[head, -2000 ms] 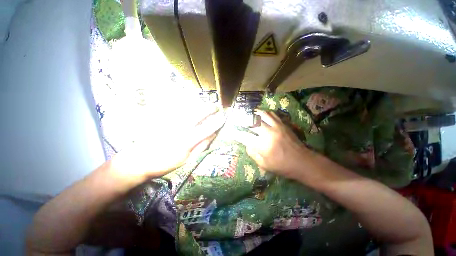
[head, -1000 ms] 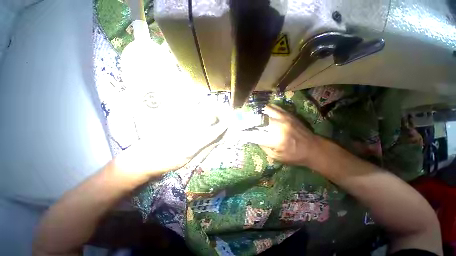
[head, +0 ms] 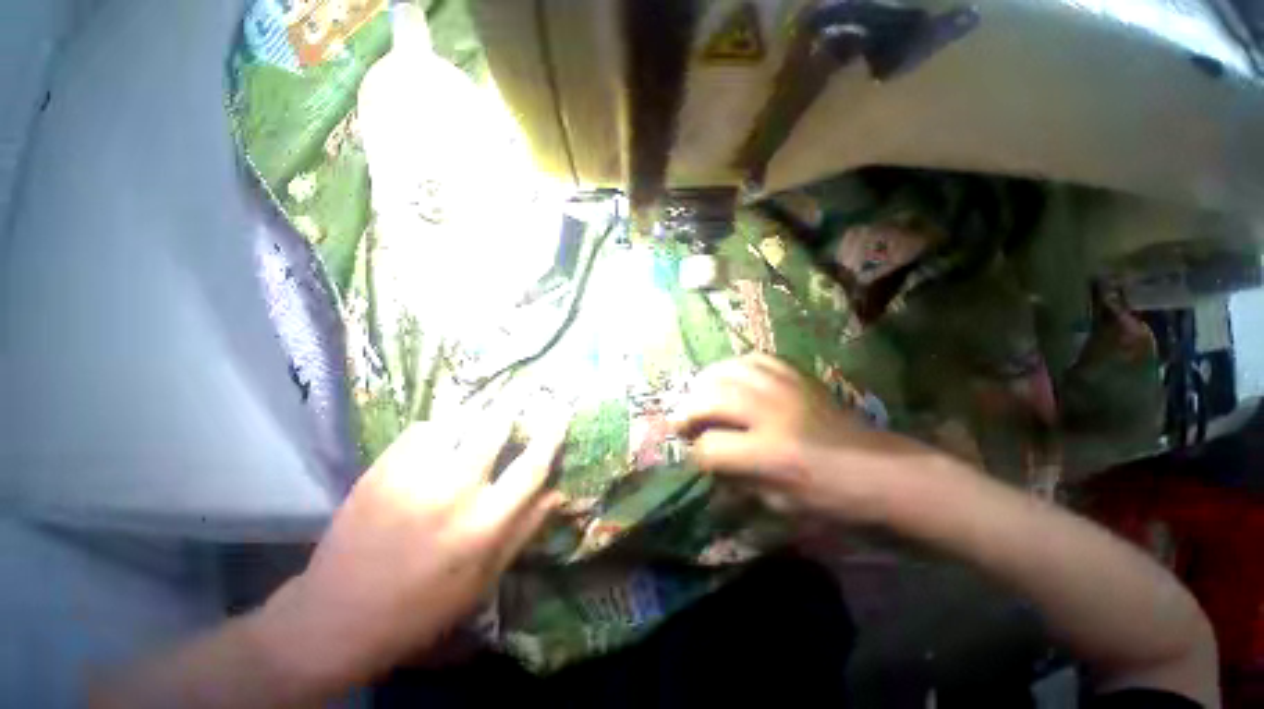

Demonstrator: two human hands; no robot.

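Observation:
The green cloth printed with small houses (head: 596, 436) lies bunched under the sewing machine head (head: 957, 132) and hangs over the near table edge. My left hand (head: 430, 513) is on the cloth at the left, fingers partly spread; glare hides whether it pinches the cloth. My right hand (head: 762, 429) has its fingers curled on the cloth, pinching a fold. Both hands are on the near side of the needle area (head: 679, 215), which is blurred. A dark curved line (head: 575, 312) runs over the cloth towards the needle area.
White lamp glare covers the cloth left of the needle area. A pale surface (head: 153, 319) stands at the left. More cloth (head: 957, 333) bunches under the machine arm at the right. A red object (head: 1220, 554) shows at the right edge. Dark clothing (head: 749, 637) is below.
Both hands have moved back from the needle area towards me, the left one most. The cloth's near part is folded up between them. The machine sits higher in the view.

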